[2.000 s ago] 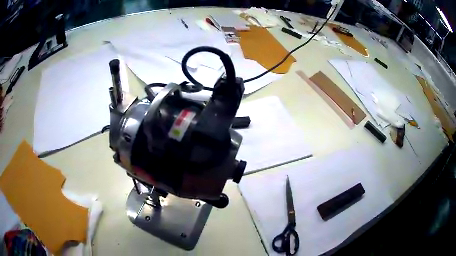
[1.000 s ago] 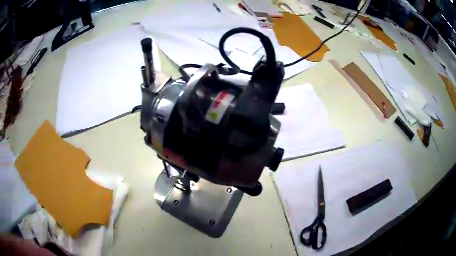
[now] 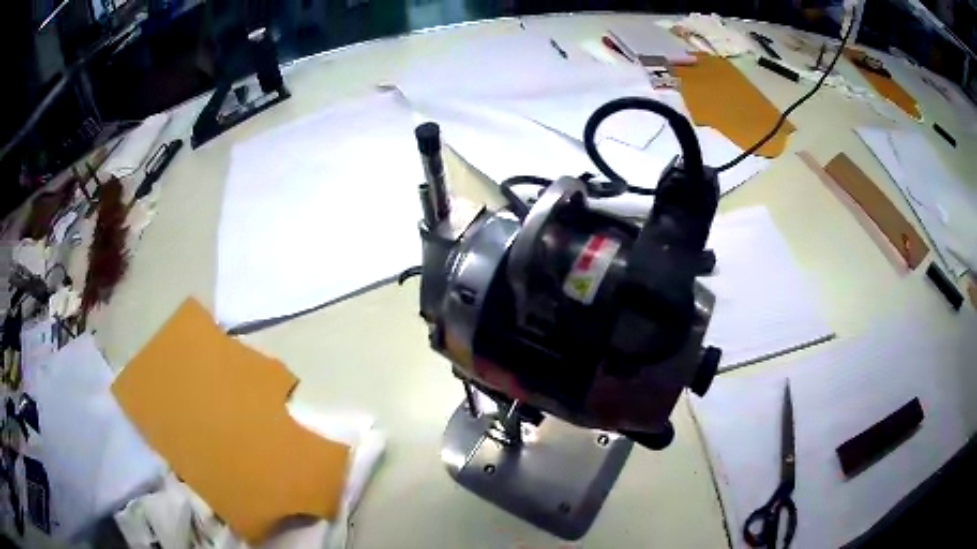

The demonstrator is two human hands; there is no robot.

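Observation:
No hand is in view. The straight knife cutting machine (image 3: 579, 311) stands upright in front of me, its dark and silver motor above a flat shiny base plate (image 3: 536, 472) on the pale table. Its black cord loops at the top and runs to the far right. Fabric shears (image 3: 785, 461) lie with blades pointing away on a white sheet or stack (image 3: 707, 450) at the lower right. A dark bar weight (image 3: 880, 436) lies beside them. A mustard pattern piece (image 3: 230, 424) lies at the lower left, partly over white offcuts (image 3: 370, 456).
White stacks lie behind the machine at left (image 3: 311, 214) and right (image 3: 766, 284). A brown board (image 3: 873, 209) lies at right. A black metal stand (image 3: 241, 107) is at the far left. Dark brown scraps (image 3: 107, 247) and clutter line the left edge. More mustard pieces (image 3: 734, 102) lie at the far side.
The view has turned left, so the machine and table items sit further right in the picture. The blurred skin-coloured shape at the lower left corner a second ago is gone.

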